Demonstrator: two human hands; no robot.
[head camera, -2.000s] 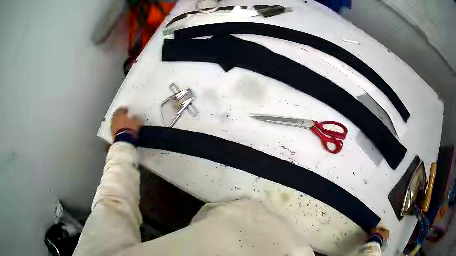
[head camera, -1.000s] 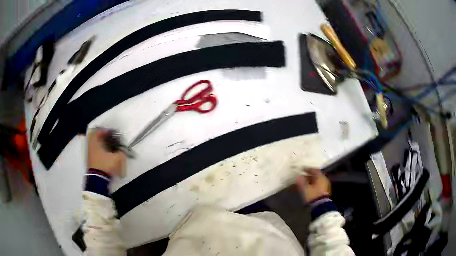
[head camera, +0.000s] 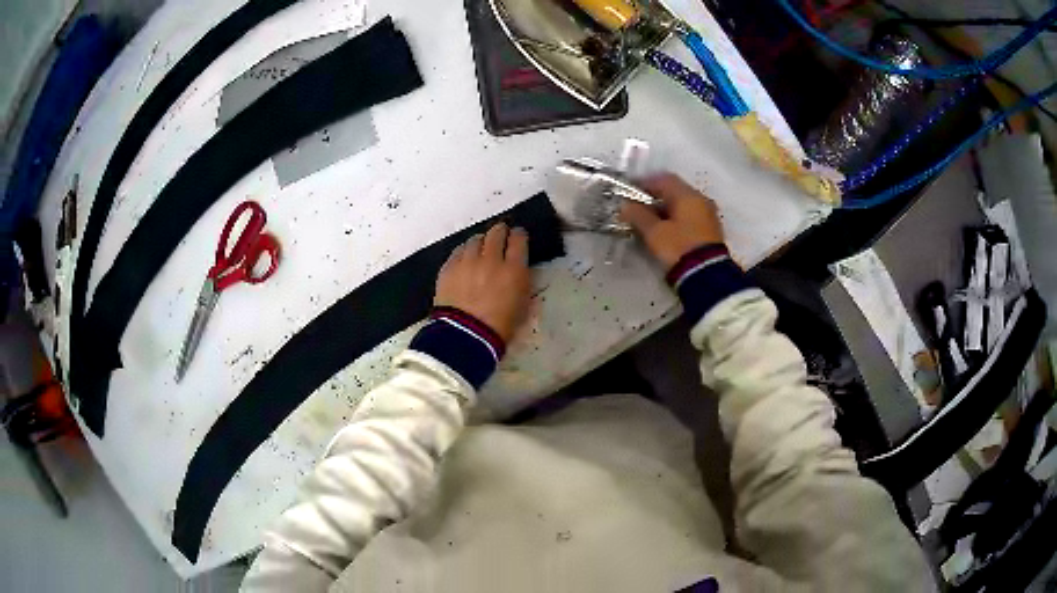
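A long curved black fabric strip (head camera: 319, 330) lies flat on the white table near the wearer. My left hand (head camera: 485, 278) lies on the strip close to its right end, its fingertips pressing on the cloth. My right hand (head camera: 678, 226) holds the shiny metal folder (head camera: 603, 197) just beyond that end. The folder is blurred, and my fingers cover part of it. Whether the folder touches the strip, I cannot tell.
The iron (head camera: 580, 46) rests on a dark pad (head camera: 545, 102) at the far side. Red-handled shears (head camera: 232, 272) lie left. Wider black strips (head camera: 238, 151) lie beyond them, over a grey sheet (head camera: 330, 151). Blue hoses (head camera: 927, 70) and scraps (head camera: 985, 290) are at right.
The view has turned towards the iron. The folder, earlier on the table and then at my left hand, is now in my right hand. My left hand has moved onto the strip's right end.
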